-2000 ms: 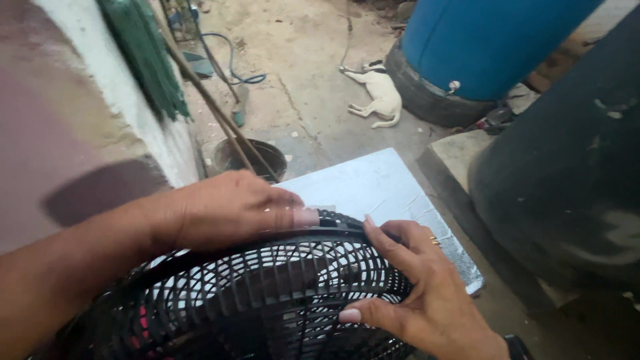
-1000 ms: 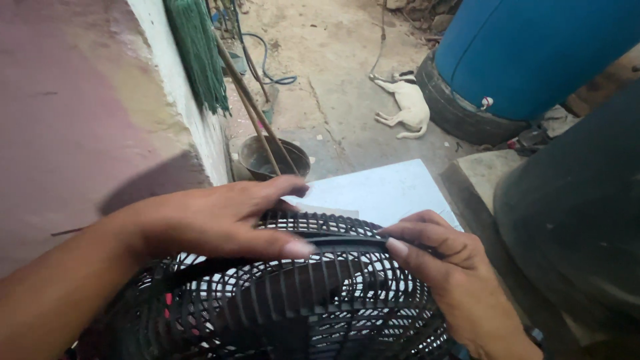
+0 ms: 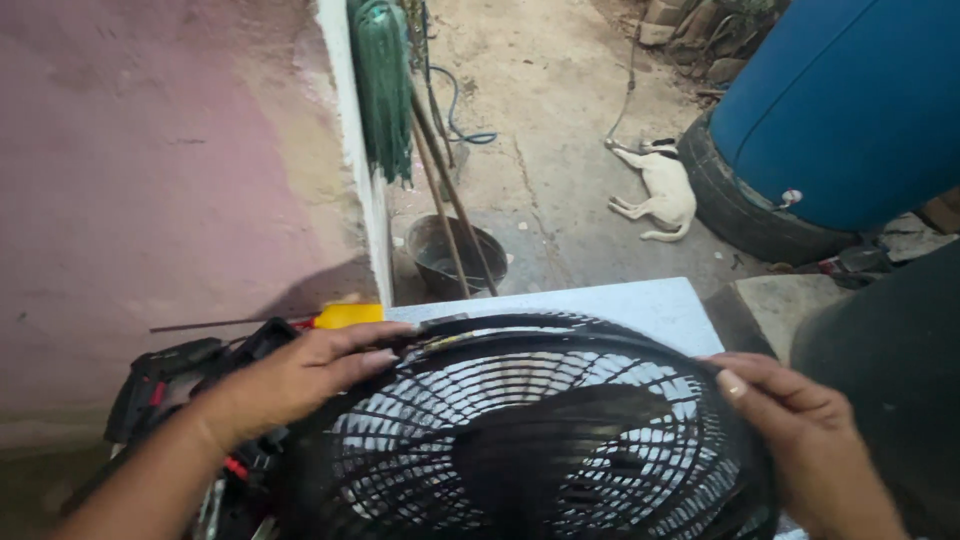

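A round black plastic fan grille (image 3: pixel 525 367) fills the lower middle of the head view, with dark fan blades (image 3: pixel 555 450) visible through its slots. My left hand (image 3: pixel 300 379) pinches the rim at its upper left, thumb and fingers on the edge. On the upper right of the rim, my right hand (image 3: pixel 787 412) grips with thumb and forefinger. Between the hands, the top of the rim shows two edges with a narrow gap. Part of the fan lies below the view.
A white tabletop (image 3: pixel 645 300) lies beneath the fan. At left are a black tool case (image 3: pixel 161 375) and a yellow object (image 3: pixel 349 315) by the pink wall (image 3: pixel 150 187). Beyond are a bucket (image 3: pixel 457 255), green mop (image 3: pixel 381 97), lying dog (image 3: pixel 664 187) and blue barrel (image 3: pixel 832 112).
My hands have moved apart along the rim, the left toward the left and the right toward the right. More of the grille's face and the tool case now show.
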